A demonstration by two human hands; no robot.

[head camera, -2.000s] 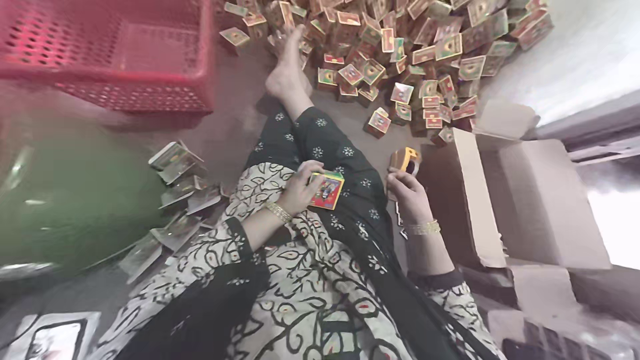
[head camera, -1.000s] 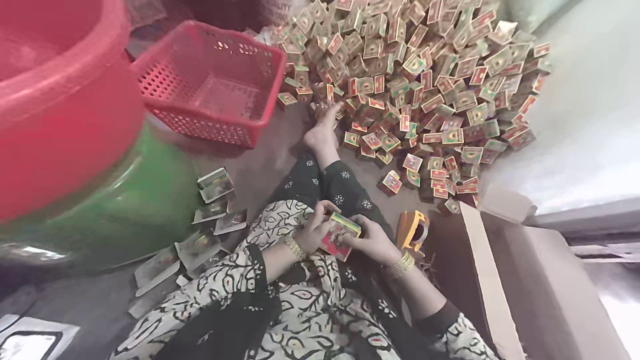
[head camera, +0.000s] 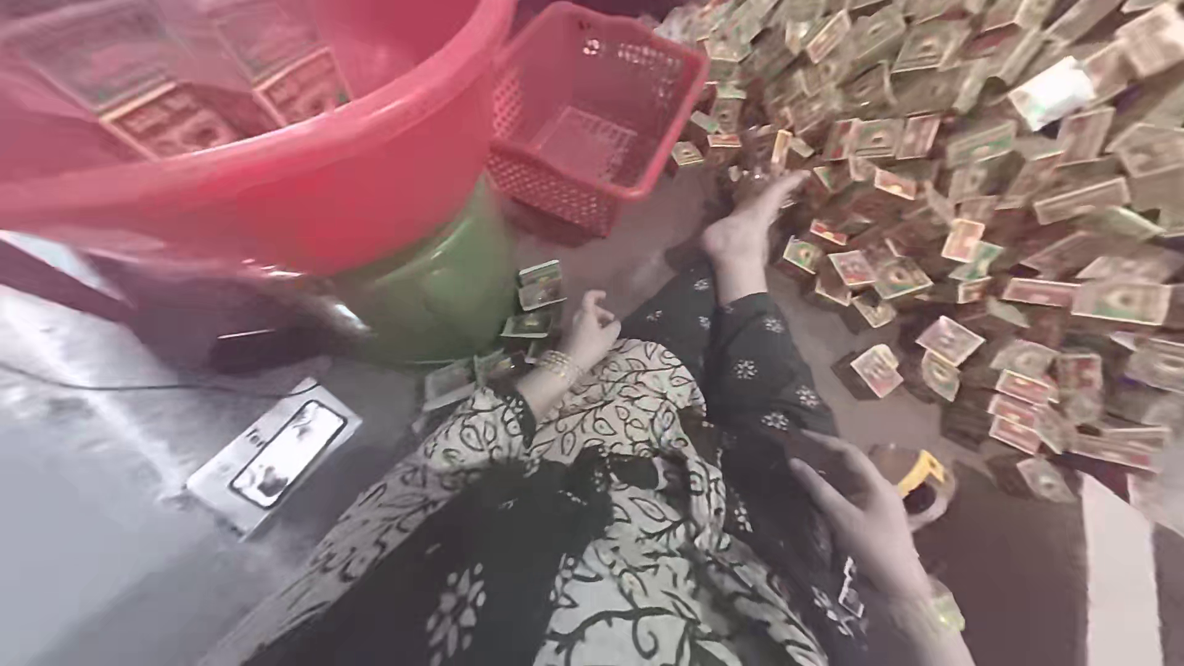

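Observation:
Nothing is in my left hand (head camera: 592,331), which hovers with bent, parted fingers beside small printed packets (head camera: 540,285) on the floor at my left. My right hand (head camera: 862,504) is empty too, its fingers spread over my right thigh. Just past it on the floor lies a tape roll with a yellow dispenser (head camera: 923,476). A big heap of small printed boxes (head camera: 893,185) covers the floor beyond my bare foot.
A red plastic tub (head camera: 398,166) holding printed packs stands at the upper left above a green rounded container (head camera: 444,287). Beside it is a red perforated basket (head camera: 647,139). A white box with a phone picture (head camera: 287,453) lies left; a cardboard edge (head camera: 1119,573) shows right.
Both hands have parted and no longer hold the small red and yellow box they held over my lap. My left hand has moved left, towards the floor packets. The view has swung left.

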